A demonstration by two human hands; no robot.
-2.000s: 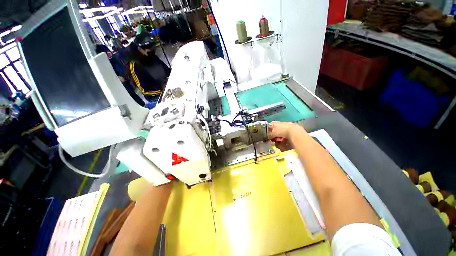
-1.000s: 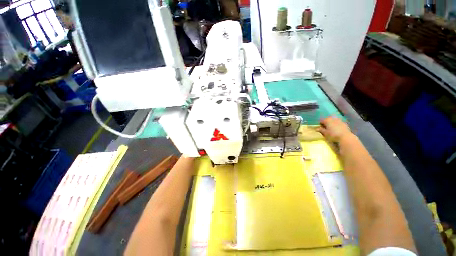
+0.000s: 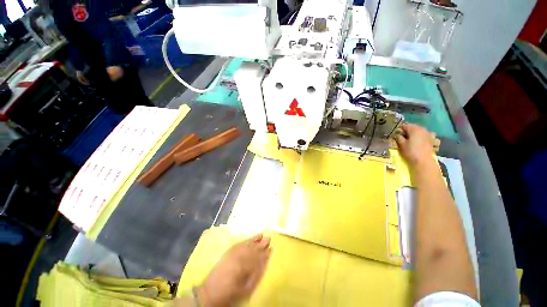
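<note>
The sewing template (image 3: 336,204) lies under the needle head of the white sewing machine (image 3: 294,102), with its yellow flap flat and a pale window at left. A limp yellow panel (image 3: 336,276) covers the template's front part. My left hand (image 3: 240,270) rests on this panel at the front left, with nothing visible in it. My right hand (image 3: 414,144) is at the right end of the metal clamp (image 3: 360,141), beside yellow material. Its fingertips are bent against the clamp's end, and whether they grip anything is unclear.
Two brown strips (image 3: 207,146) lie on the grey table at left. A printed sheet (image 3: 120,162) with a yellow edge is beyond them. A folded yellow pile (image 3: 102,288) is low at left. A person in dark clothes (image 3: 102,48) stands at upper left. Black cables (image 3: 372,99) hang over the clamp.
My left hand has moved from beside the needle head to the front left, onto the yellow panel. My right hand stays by the clamp's right end. The view has turned left and down.
</note>
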